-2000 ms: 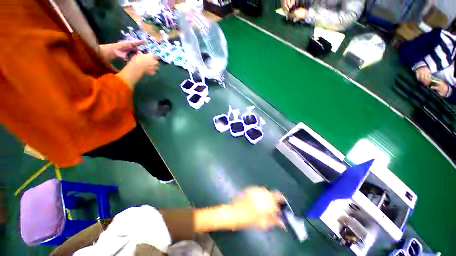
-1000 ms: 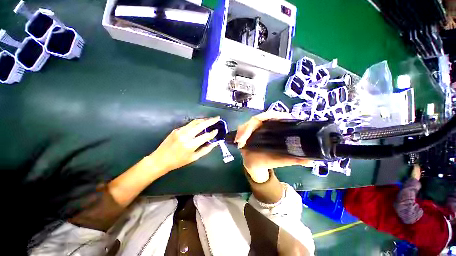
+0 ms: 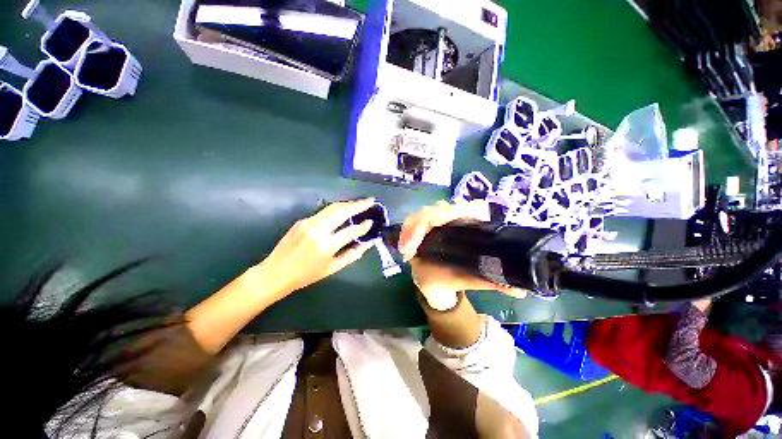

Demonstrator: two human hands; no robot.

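My left hand [image 3: 310,249] holds an octagonal housing [image 3: 374,225] down on the dark green bench, its fingers over the dark centre. The housing's pale ribbon tail [image 3: 388,257] sticks out toward me. My right hand [image 3: 437,257] is wrapped around the black electric screwdriver [image 3: 493,250], which lies nearly level in the picture, its front end at the housing. The exact contact of the bit is hidden by the fingers and too small to tell. A black cord and a ribbed coil run from its rear end to the right.
A white and blue screw feeder [image 3: 403,129] stands behind my hands. An open white box [image 3: 257,73] with a dark glossy item is left of it. Housings lie at far left [image 3: 53,88] and in a pile at right [image 3: 557,176], by a clear plastic bag [image 3: 639,141]. A person in red [image 3: 669,351] is at lower right.
The rear end of the screwdriver and its cord have swung slightly down in the picture. My left hand and the housing have hardly moved.
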